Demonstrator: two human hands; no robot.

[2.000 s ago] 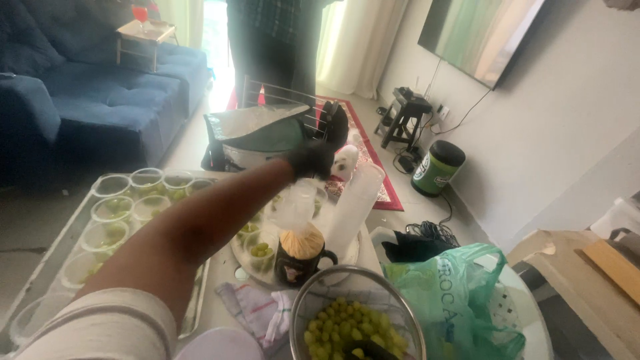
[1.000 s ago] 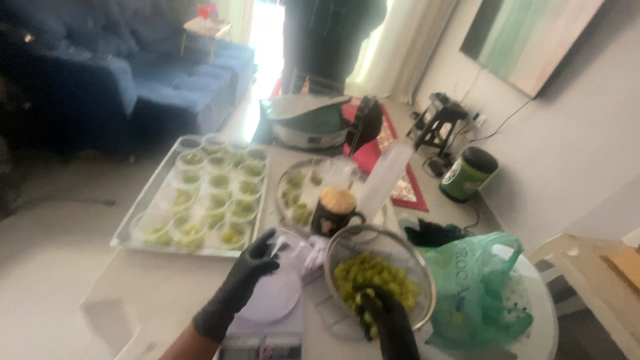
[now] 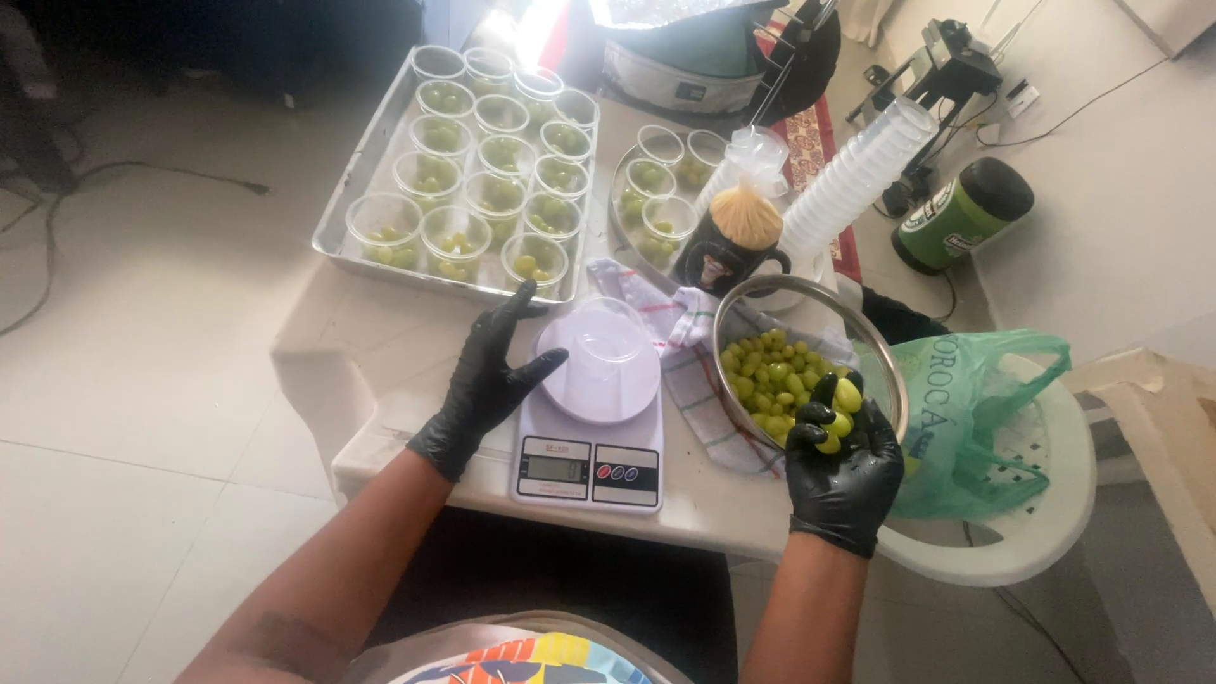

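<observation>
Both hands wear black gloves. My left hand (image 3: 494, 370), fingers apart and holding nothing, is beside a white digital kitchen scale (image 3: 587, 456). A clear plastic cup (image 3: 608, 337) stands on the scale's round plate. My right hand (image 3: 844, 456), palm up, holds several green grapes (image 3: 841, 418) over the near edge of a metal-rimmed bowl (image 3: 898, 380), which has more green grapes (image 3: 774, 375) inside. At the upper left, a metal tray (image 3: 328, 223) carries rows of clear cups with grapes. A round tray (image 3: 622, 228) holds more cups.
A black mug (image 3: 712, 261) with a tan-filled plastic bag stands behind the bowl, near a tall stack of clear cups (image 3: 855, 176). A checked cloth (image 3: 703, 408) lies under the bowl. At right, a green plastic bag (image 3: 988, 418) rests on a white plastic stool (image 3: 1054, 522).
My left hand, stretched out over the table two seconds ago, is now beside the scale. My right hand has lifted out of the grapes with several in it. The view has tilted down.
</observation>
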